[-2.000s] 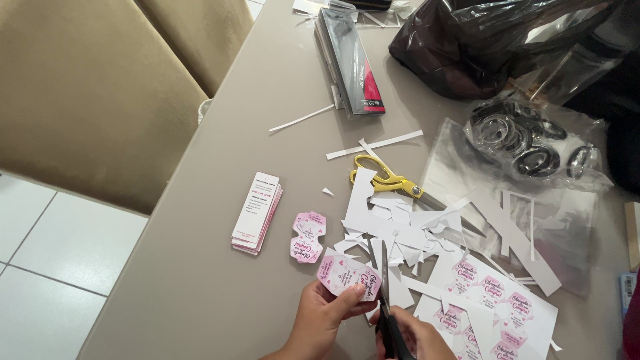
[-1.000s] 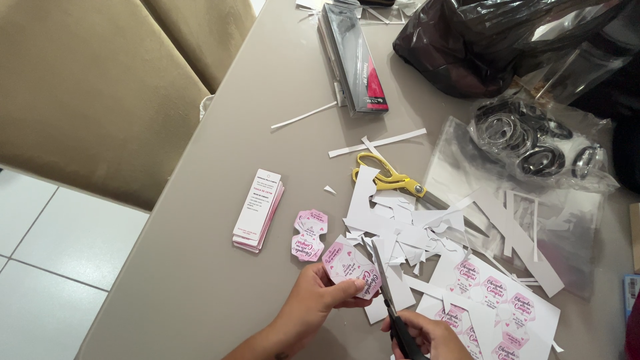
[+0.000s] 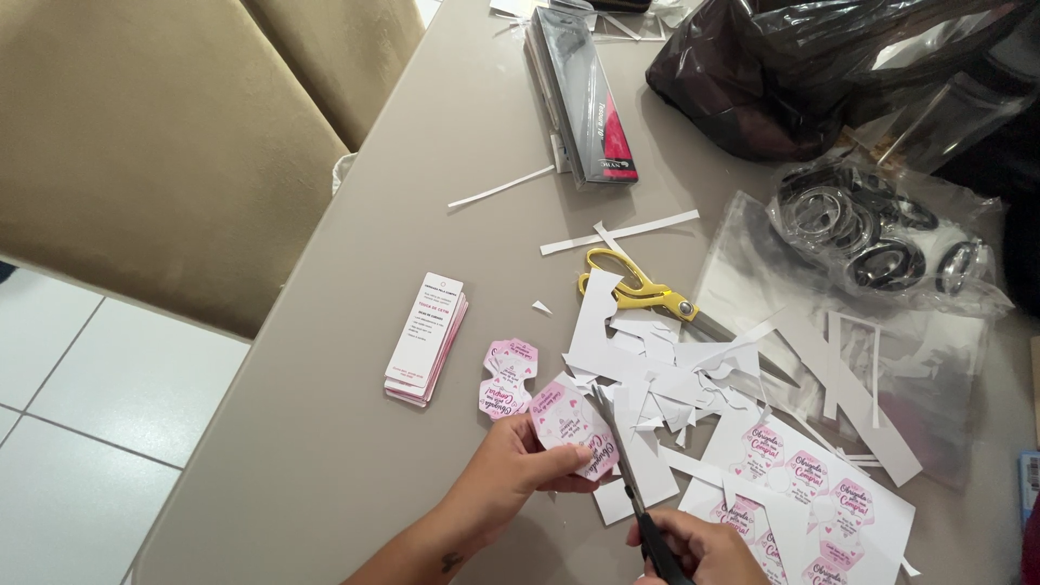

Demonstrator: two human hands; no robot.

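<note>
My left hand (image 3: 520, 463) pinches a pink printed paper tag (image 3: 573, 431) between thumb and fingers. My right hand (image 3: 699, 552) grips black-handled scissors (image 3: 630, 479), their blades beside the tag's right edge. Just behind my left hand lie cut pink tags (image 3: 508, 378) with notched sides. Printed sheets (image 3: 788, 487) with more pink tags lie to the right, partly under white paper scraps (image 3: 674, 374). Yellow-handled scissors (image 3: 650, 296) rest among the scraps. Farther left is a stack of white printed cards (image 3: 426, 337), each long and narrow.
A clear plastic scissors box (image 3: 581, 97) lies at the back, near a black plastic bag (image 3: 747, 89). A clear bag of black rings (image 3: 877, 227) sits on clear plastic sleeves (image 3: 731, 244) at right. Beyond the table's left edge stand upholstered chairs (image 3: 162, 138).
The held tag has turned and tilted in my left hand, and the scissors have shifted along its right side. The cut tags and the card stack have stayed in place.
</note>
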